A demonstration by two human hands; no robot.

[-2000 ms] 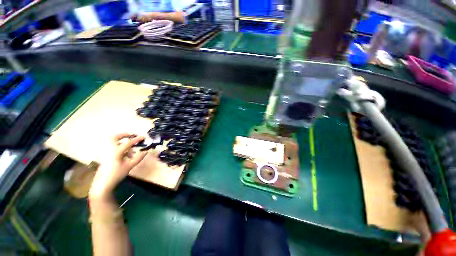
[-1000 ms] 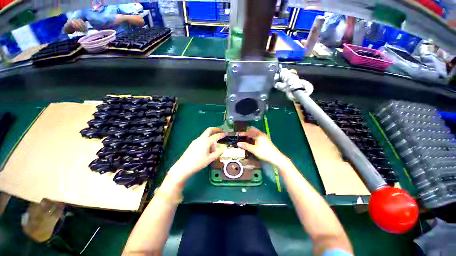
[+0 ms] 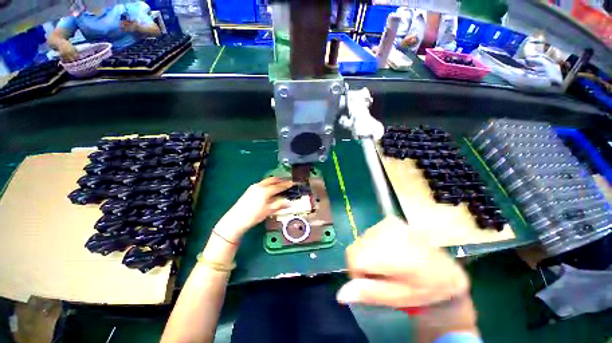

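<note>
A black molded part (image 3: 294, 192) sits on the pale fixture (image 3: 292, 206), directly under the dark ram (image 3: 300, 174) of the toggle press (image 3: 308, 120). My left hand (image 3: 258, 206) is at the fixture with its fingertips on the black part. My right hand (image 3: 402, 264) is blurred and closed around the lower end of the grey press lever (image 3: 380, 181). The red knob is hidden by this hand, with only a sliver of red below it. A white ring (image 3: 295, 229) shows on the front of the fixture plate.
A cardboard sheet (image 3: 50, 221) on the left and another (image 3: 429, 208) on the right carry rows of black parts. Ribbed clear trays (image 3: 543, 181) lie far right. Beyond the dark rail (image 3: 221, 107) are a person's arms, a pink basket (image 3: 456, 65) and a blue bin (image 3: 355, 57).
My right hand has left the fixture and taken hold of the lever, which has swung inward and now looks steeper. My left hand has stayed at the part. The view has shifted slightly.
</note>
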